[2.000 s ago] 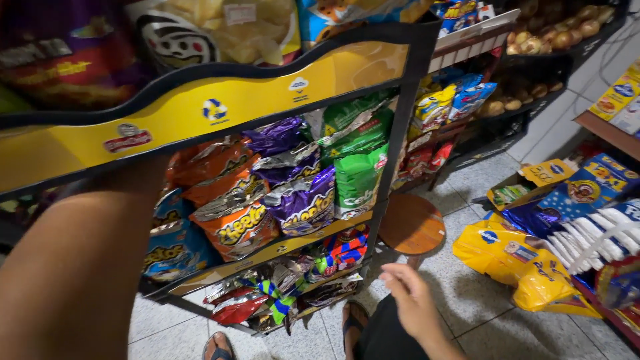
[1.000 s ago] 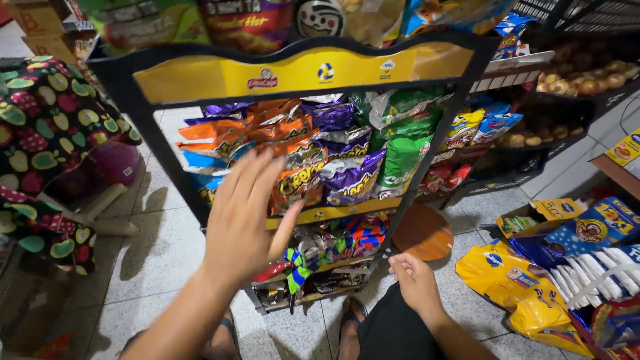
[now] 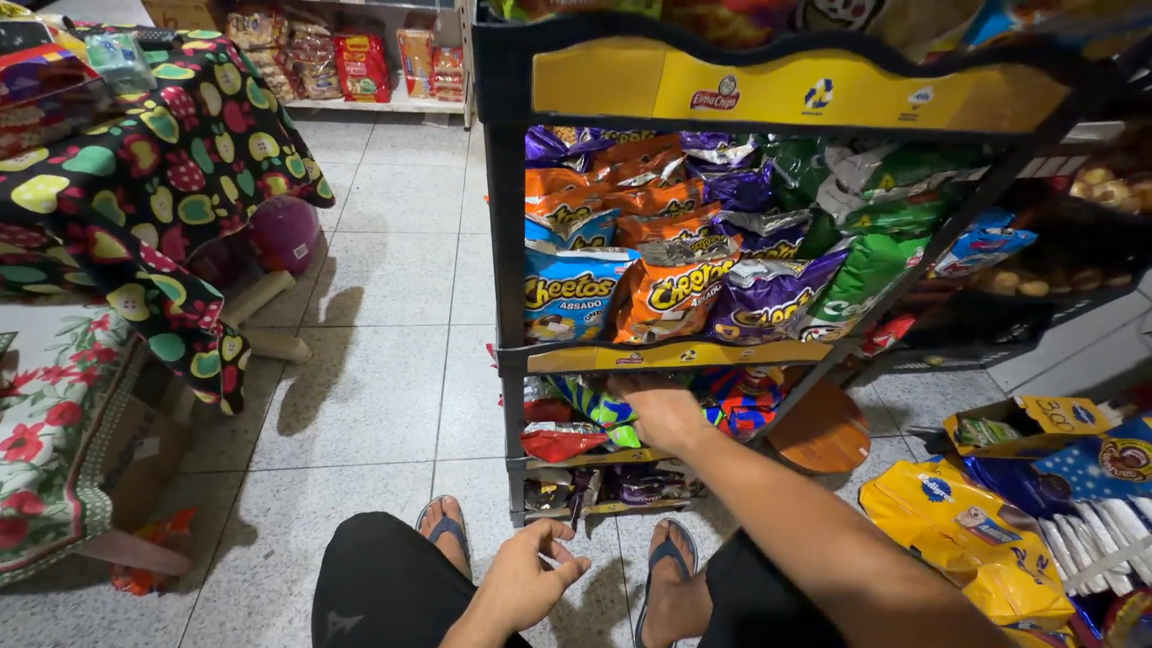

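Observation:
My right hand (image 3: 661,414) reaches into the lower shelf of a black snack rack (image 3: 506,270), its fingers among green-and-blue snack bags (image 3: 589,400) and partly hidden, so I cannot tell whether it grips one. Left of it lies a red bag (image 3: 562,441); red-and-blue bags (image 3: 747,396) are to its right. My left hand (image 3: 535,571) hangs in the air before the bottom shelf, fingers bent and apart, holding nothing. Above, the middle shelf bears blue (image 3: 576,292), orange (image 3: 675,292) and purple (image 3: 774,297) Cheetos bags and green snack bags (image 3: 868,279).
Cloth-covered tables (image 3: 171,180) stand on the left, with wooden legs (image 3: 270,346) below. A round wooden board (image 3: 821,427) is beside the rack. Yellow Pedigree bags (image 3: 972,540) and an open carton (image 3: 1035,423) are at the right. My knees and sandalled feet are close to the rack.
My right hand has moved into the lower shelf. The left hand, raised before the Cheetos bags a second ago, is now low in front of the rack. The view has swung left.

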